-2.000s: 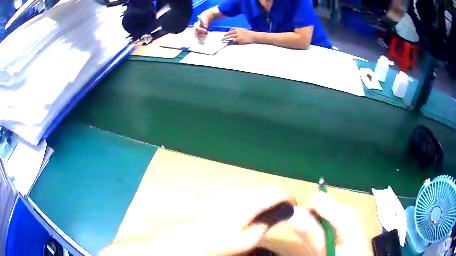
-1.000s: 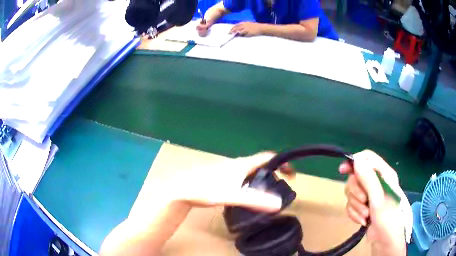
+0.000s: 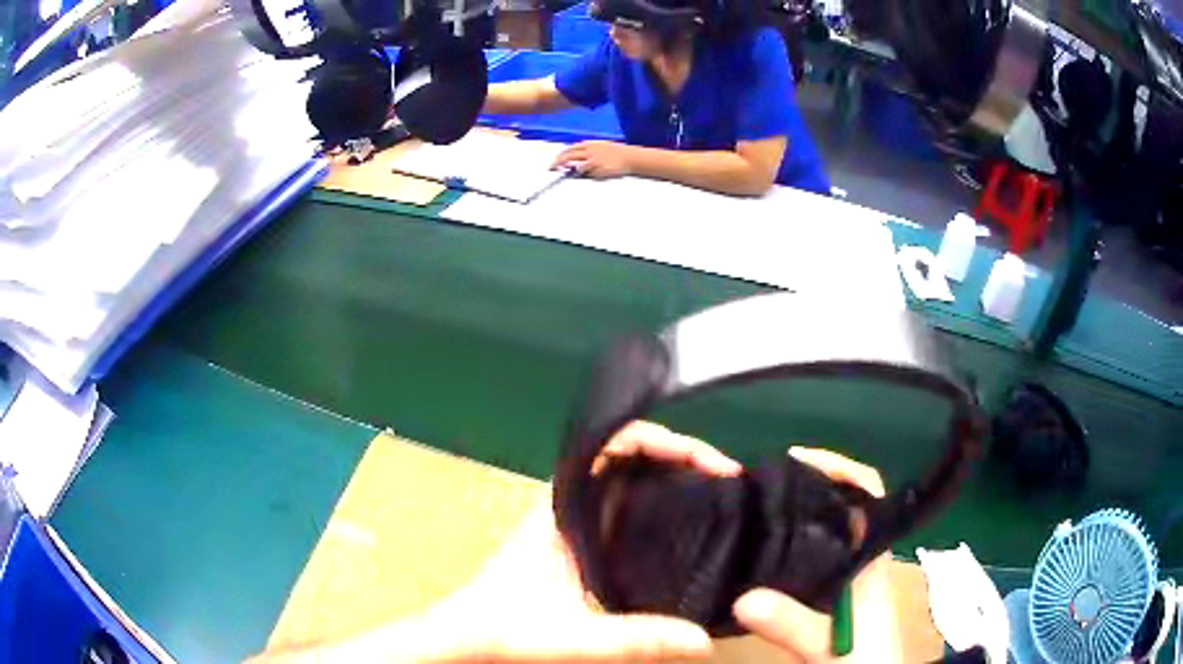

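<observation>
Black over-ear headphones (image 3: pixel 707 545) are held up above the brown mat (image 3: pixel 415 519), the headband arched at the top with a pale shine on it. The two ear cups are close together below the band. My left hand (image 3: pixel 571 584) is around the left ear cup, its thumb along the lower side. My right hand (image 3: pixel 830 616) grips the right ear cup, fingers partly hidden behind it. A slim green tool (image 3: pixel 843 619) shows at my right hand, its ends hidden.
A light blue fan (image 3: pixel 1092 590) and a white crumpled piece (image 3: pixel 963 599) are at the lower right. A thick white stack (image 3: pixel 130 169) is at the left. A dark object (image 3: pixel 1040 435) lies at the right of the green surface. A person in blue sits opposite. Black headphones hang at the upper left.
The headphones are raised and turned, with the band now on top. My right hand has moved from the band to an ear cup. The view has tilted up, and the person opposite has reached an arm out.
</observation>
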